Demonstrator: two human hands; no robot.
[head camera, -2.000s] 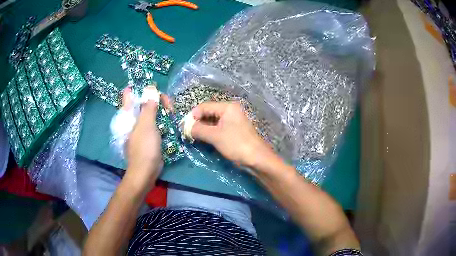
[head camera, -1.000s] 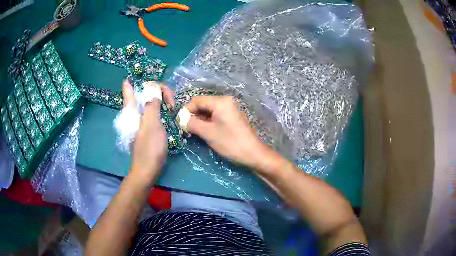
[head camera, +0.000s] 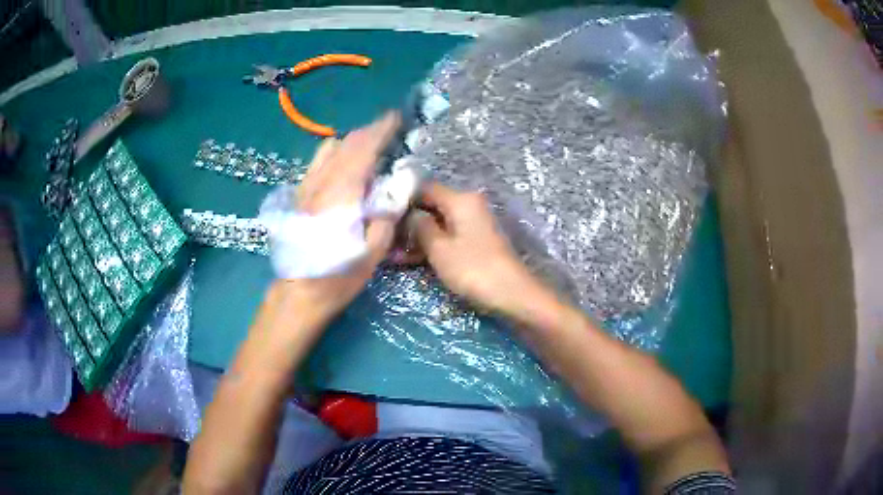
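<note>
My left hand (head camera: 344, 198), blurred, is over the near edge of the clear plastic bag (head camera: 581, 184). A white wad (head camera: 324, 237) is in its palm and a white cover is on the thumb. A dark, blurred PCB strip (head camera: 416, 121) shows beyond its fingers and seems held by them. My right hand (head camera: 470, 242) touches the left at the thumb, fingers bent inward; what its fingertips hold is hidden. Many small metal components (head camera: 605, 213) lie in the bag. Two PCB strips (head camera: 242, 162) lie left of my hands, the nearer one partly under the wad.
Stacked green PCB panels (head camera: 111, 261) are at the left, on clear film (head camera: 160, 363). Orange-handled cutters (head camera: 310, 116) lie beyond my hands. A tape-like ring (head camera: 140, 82) with a tail is at the upper left. A brown carton (head camera: 784, 242) stands along the right. A red stool (head camera: 349, 416) shows below the bench.
My left hand has turned palm-down and moved right, over the bag edge. My right hand has moved right with it. The view has shifted, showing more of the bench's far edge.
</note>
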